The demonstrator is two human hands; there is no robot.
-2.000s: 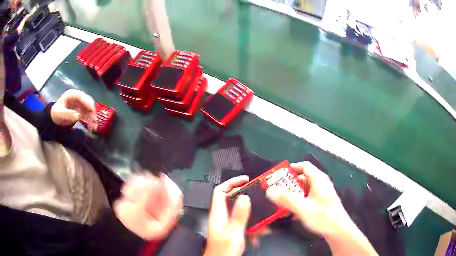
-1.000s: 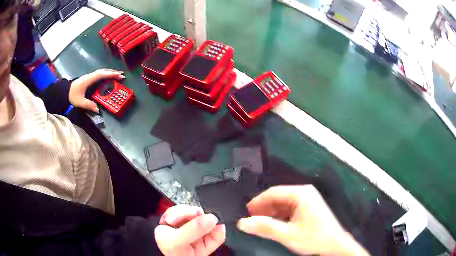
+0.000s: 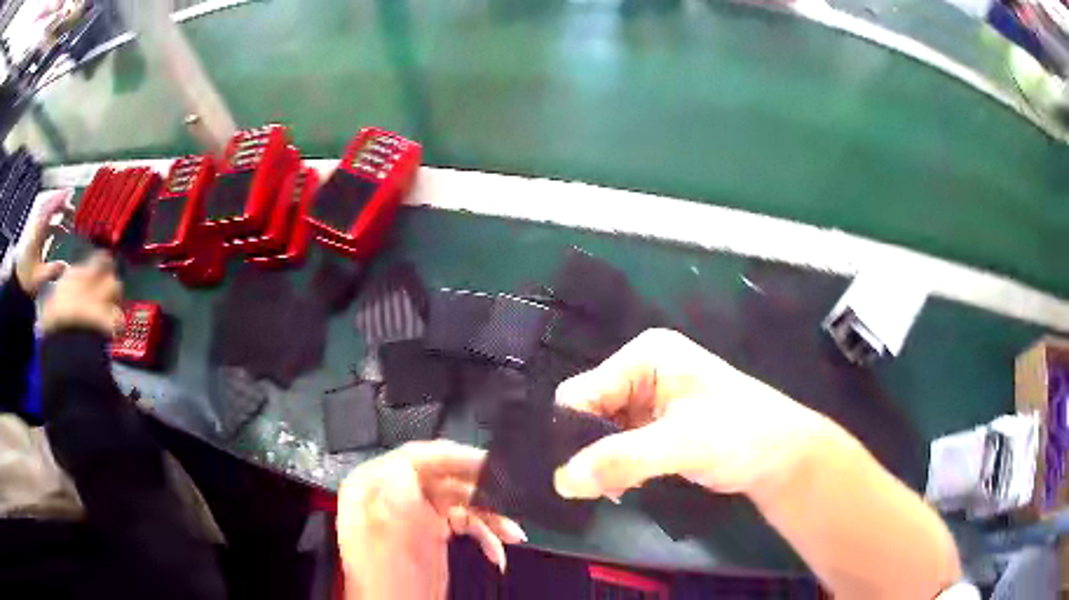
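My right hand (image 3: pixel 680 434) pinches a black near-square speaker grille (image 3: pixel 528 469) between thumb and fingers, low in the middle of the view. My left hand (image 3: pixel 434 516) is at the grille's left edge, fingers partly curled against it. More black grilles (image 3: pixel 516 326) lie loosely on the dark green worktop just beyond my hands. Flat matte black pieces (image 3: pixel 270 322) lie to their left. Stacks of red radios (image 3: pixel 246 188) with black fronts stand farther left, and one radio (image 3: pixel 366 188) stands at their right by the pale rail.
A co-worker's hands and dark sleeve (image 3: pixel 88 299) are at the left, near a red radio (image 3: pixel 138 333). A white-wrapped stack (image 3: pixel 879 311) lies at the right. White packets (image 3: pixel 979 469) and a carton with purple cells (image 3: pixel 1049 410) are at the far right. The green conveyor (image 3: pixel 656 106) runs behind the rail (image 3: pixel 586 211).
The red radio I held two seconds ago has left my hands; a black grille is now between them. The view has turned right. The co-worker's second hand now shows by the radio at left.
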